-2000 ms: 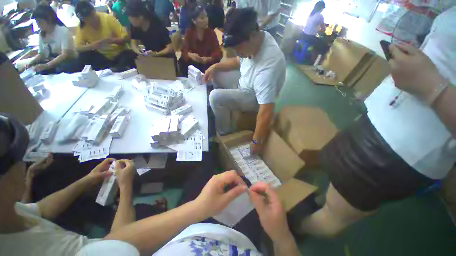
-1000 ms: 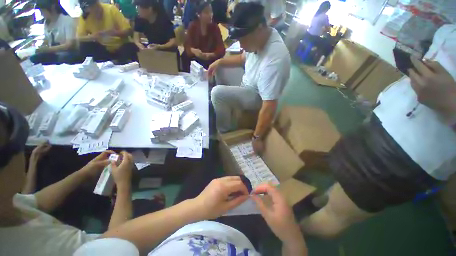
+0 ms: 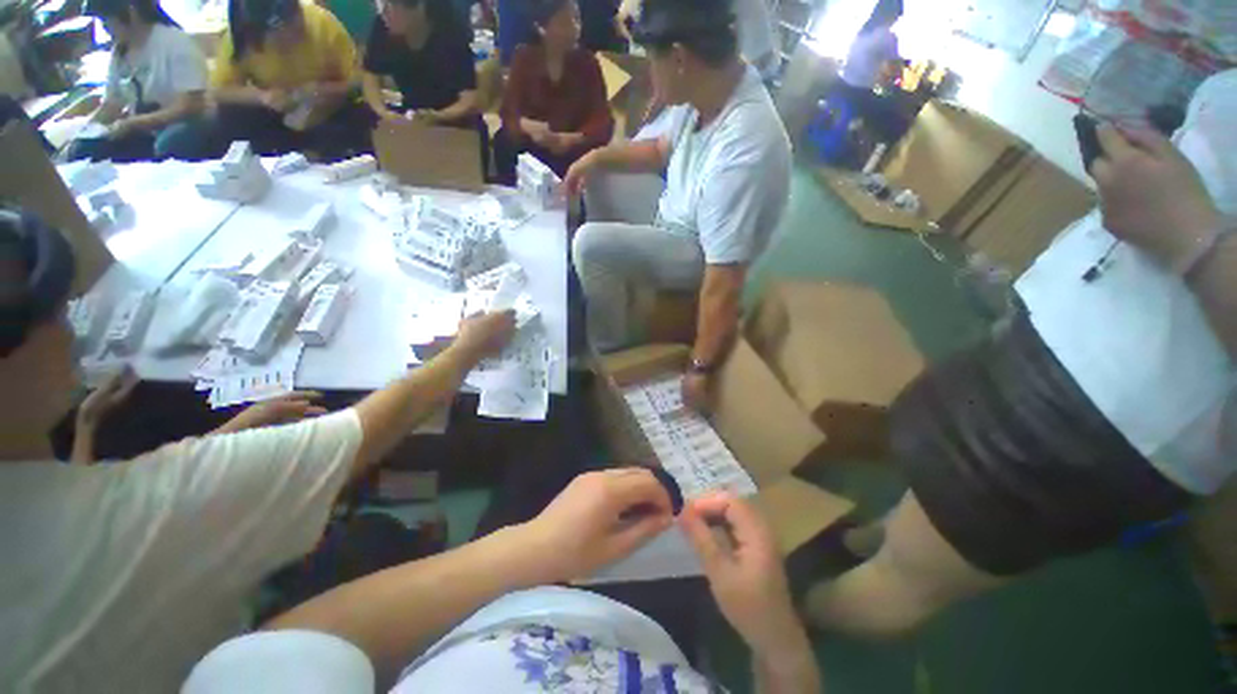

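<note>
My left hand (image 3: 611, 518) and my right hand (image 3: 730, 540) meet over my lap, with thumbs and fingers pinched together at the fingertips. Anything thin between the fingertips is too small and blurred to make out. A white sheet (image 3: 649, 557) shows just below and behind my hands, partly hidden by them; I cannot tell whether my fingers hold it. An open brown carton (image 3: 780, 418) with rows of white boxes (image 3: 685, 441) inside stands on the floor beyond my hands.
A white table (image 3: 373, 355) bears heaped white boxes (image 3: 441, 244) and leaflets (image 3: 516, 385). A seated person's arm reaches into the carton. A person at my left reaches onto the table. Another stands at right near a second carton (image 3: 841, 339).
The neighbour at left no longer shows a white box in the hands and has stretched an arm to the table's box pile. My hands stay pinched together, nearly in place.
</note>
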